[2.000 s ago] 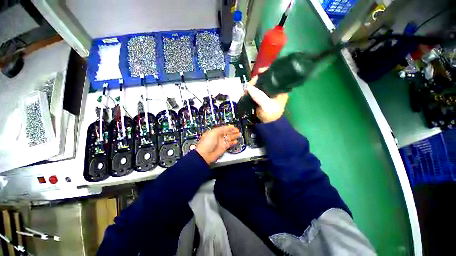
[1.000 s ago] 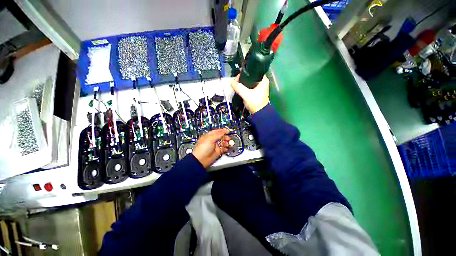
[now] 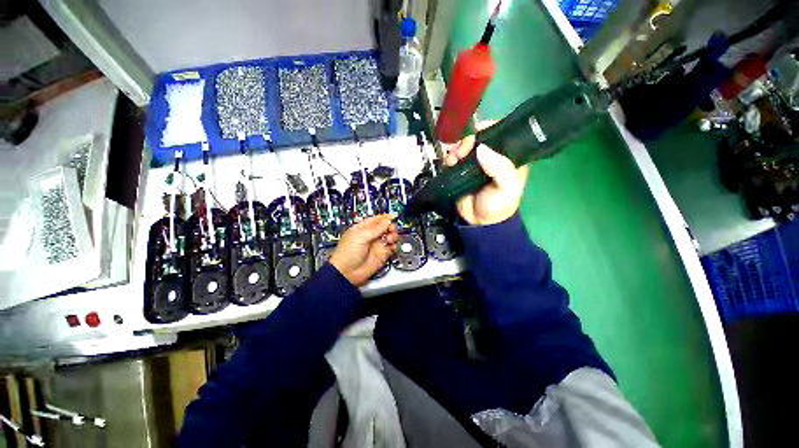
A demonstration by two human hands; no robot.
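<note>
Several black rounded housings (image 3: 251, 276) stand side by side on the white bench edge, with green circuit boards and thin wires in their far halves. White strips with dark ends (image 3: 248, 179) stick out of the far ends. My right hand (image 3: 495, 185) is closed around a dark green-black electric screwdriver (image 3: 517, 131), held tilted, its nose pointing down-left toward the second housing from the right. My left hand (image 3: 366, 248) is over the housings near that nose, fingers curled, fingertips close to the tip. Tiny silver specks, apparently screws, show at its fingers.
Blue bins (image 3: 207, 114) behind the housings hold silver screws and small white parts. A clear bottle (image 3: 408, 66) and a red bottle-shaped object (image 3: 467, 92) stand or hang at the right. A green conveyor (image 3: 596, 289) runs to the right. A white machine (image 3: 53, 302) is at left.
The screwdriver has swung from upright to a slant, its nose now down-left at a housing. My left hand's fingertips have moved up to the nose.
</note>
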